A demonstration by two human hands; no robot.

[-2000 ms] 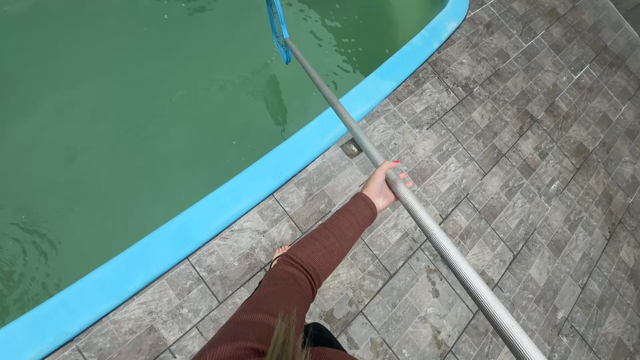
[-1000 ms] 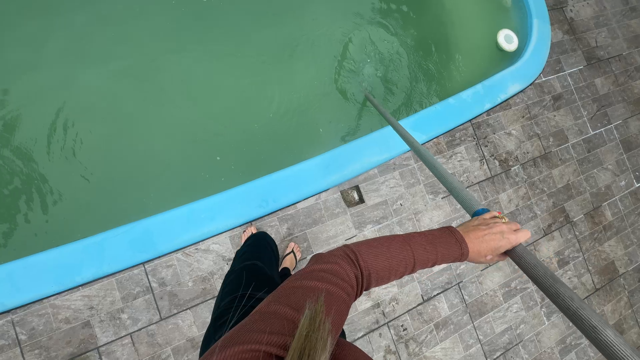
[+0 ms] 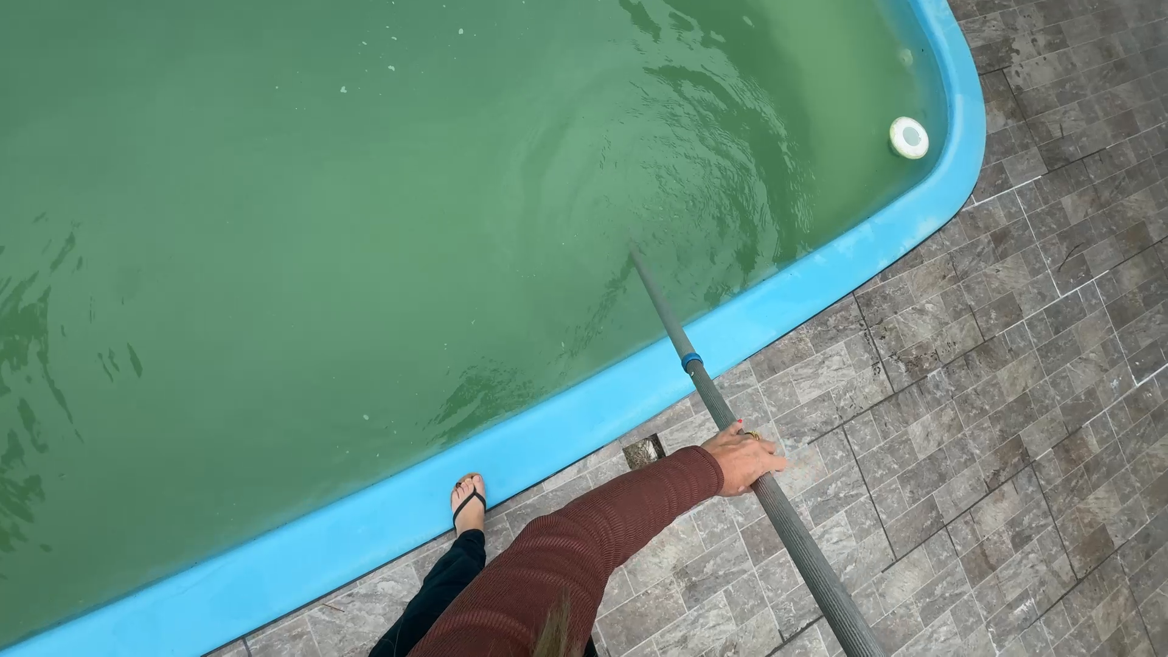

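My left hand (image 3: 744, 458), below a brown ribbed sleeve, is closed around a long grey ribbed pole (image 3: 812, 566). A blue collar (image 3: 692, 361) rings the pole between that hand and the pool. Beyond it the thinner section crosses the blue pool rim (image 3: 584, 392) and enters the murky green water (image 3: 301, 274). The pole's far end is hidden underwater. Its near part runs out of the frame at the bottom right. My right hand is not in view.
A white round float (image 3: 909, 138) sits in the pool's right corner. Grey stone-look paving (image 3: 967, 438) borders the rim, with a small square drain (image 3: 644, 452) near my forearm. My sandalled foot (image 3: 469, 500) is on the blue rim.
Two seconds ago the pole's blue-framed head showed above the water; now it is out of sight. The foot seen on the paving a second ago is now on the rim.
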